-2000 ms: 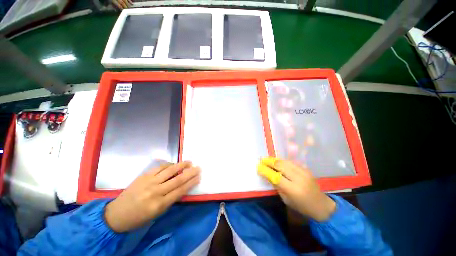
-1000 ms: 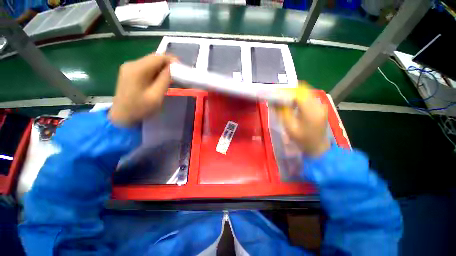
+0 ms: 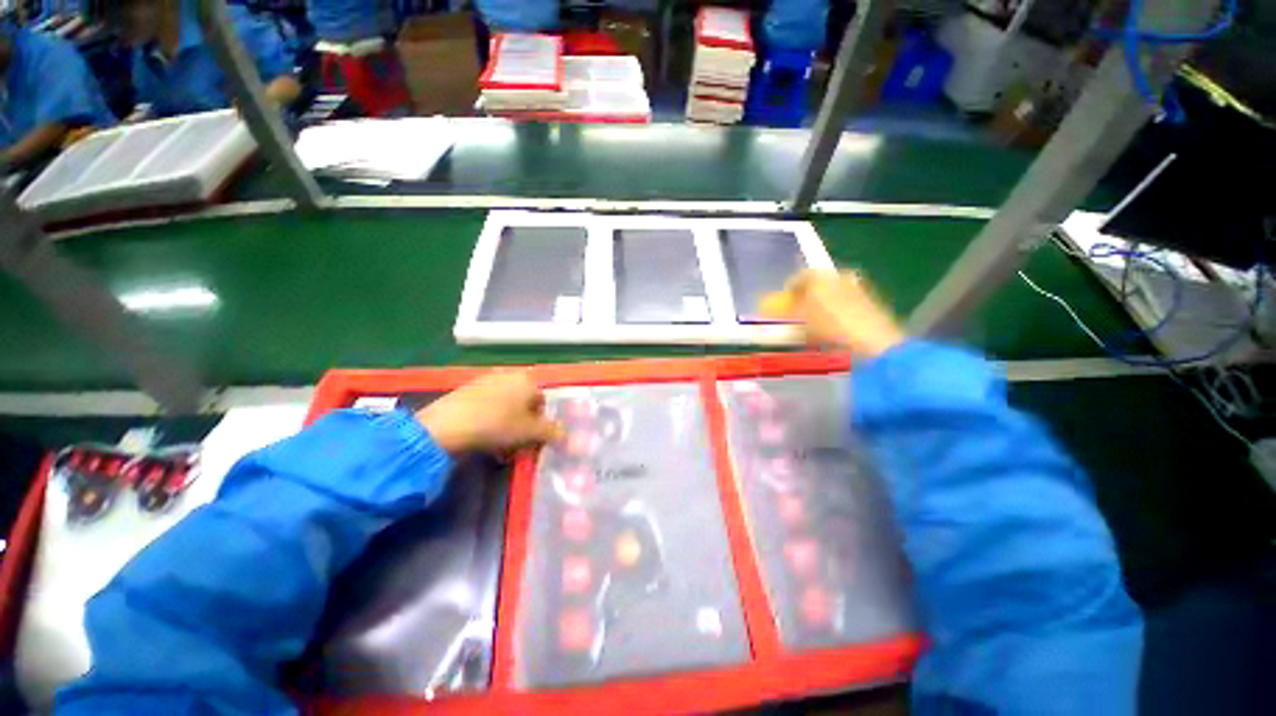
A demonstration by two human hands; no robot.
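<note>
The red tray (image 3: 672,687) lies in front of me with three slots. A bagged tablet (image 3: 630,560) with red round shapes lies in the middle slot, and another hazy one is in the right slot. The left slot holds a dark tablet (image 3: 420,602), partly under my left sleeve. My left hand (image 3: 493,416) is at the tray's far side, fingertips at the middle slot's upper left corner; whether it grips anything is unclear. My right hand (image 3: 835,311), blurred, with a yellow finger cot, reaches over the right end of the white tray (image 3: 599,333), which holds three dark tablets.
The white tray lies on the green conveyor belt (image 3: 350,280). Grey posts stand left and right. Black-and-red printed films (image 3: 133,480) lie on the white surface at left. Cables (image 3: 1119,301) are at right. People in blue, stacked trays and white sheets are beyond.
The white object held between both hands is gone from them. The middle slot, red with a label before, now holds a bagged tablet. My right hand has moved to the white tray; the view has tilted up.
</note>
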